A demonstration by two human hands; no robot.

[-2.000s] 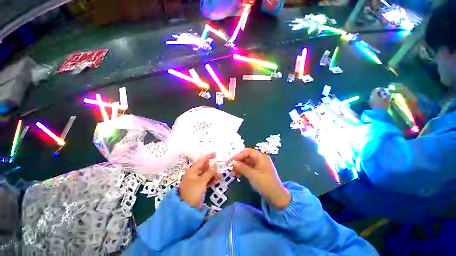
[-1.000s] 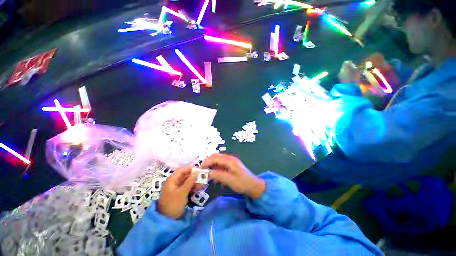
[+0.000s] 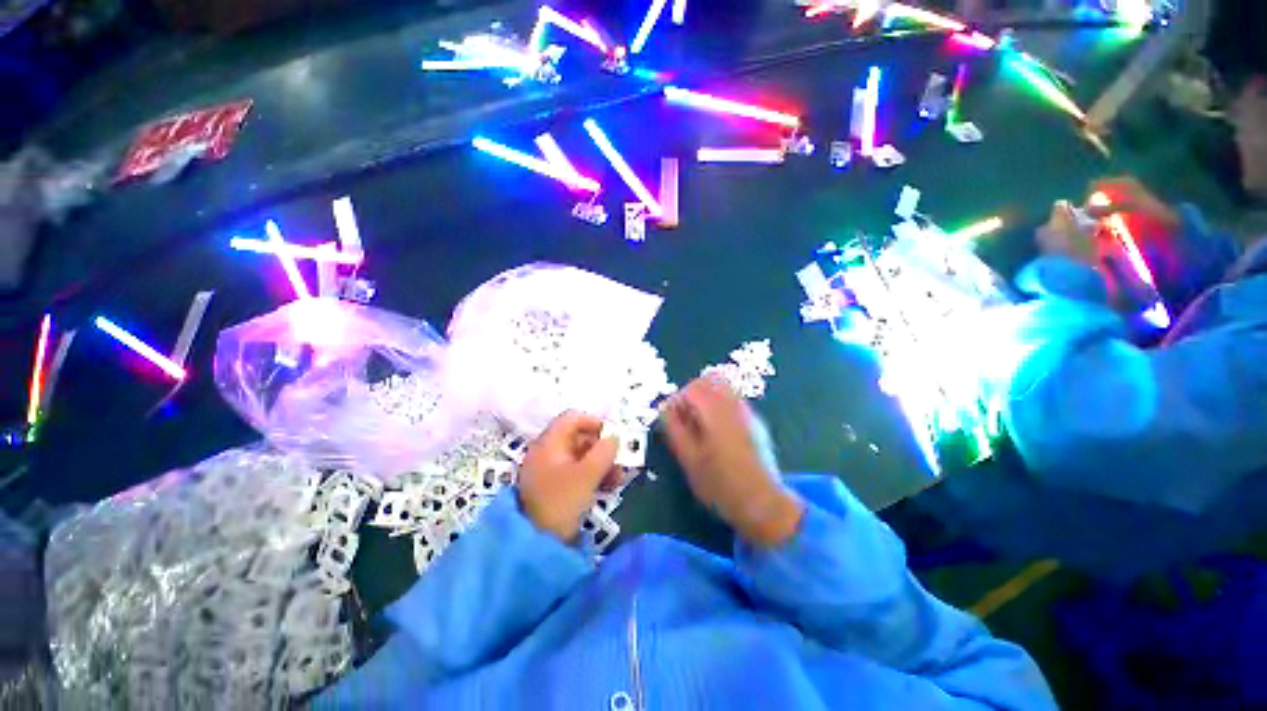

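My left hand (image 3: 566, 475) holds a white square plastic housing (image 3: 630, 442) between thumb and fingers, at the front centre. My right hand (image 3: 718, 452) is just to its right, apart from the housing, fingers bent down beside a small loose heap of white inserts (image 3: 748, 368). The hand is slightly blurred, and whether it pinches an insert cannot be told. Two open bags of small inserts lie behind my hands, a whitish one (image 3: 535, 333) and a clear pinkish one (image 3: 250, 372). Loose white housings (image 3: 442, 500) lie left of my left hand.
A large clear bag of housings (image 3: 195, 576) is at the front left. Glowing sticks (image 3: 732, 106) lie across the dark green bench. A very bright heap of lit assemblies (image 3: 938, 340) is at right, beside a neighbouring worker in blue (image 3: 1139, 375). A red packet (image 3: 188, 139) lies far left.
The view has swung left again. My right hand has left the housing and moved right to the small insert heap. My left hand still holds the housing.
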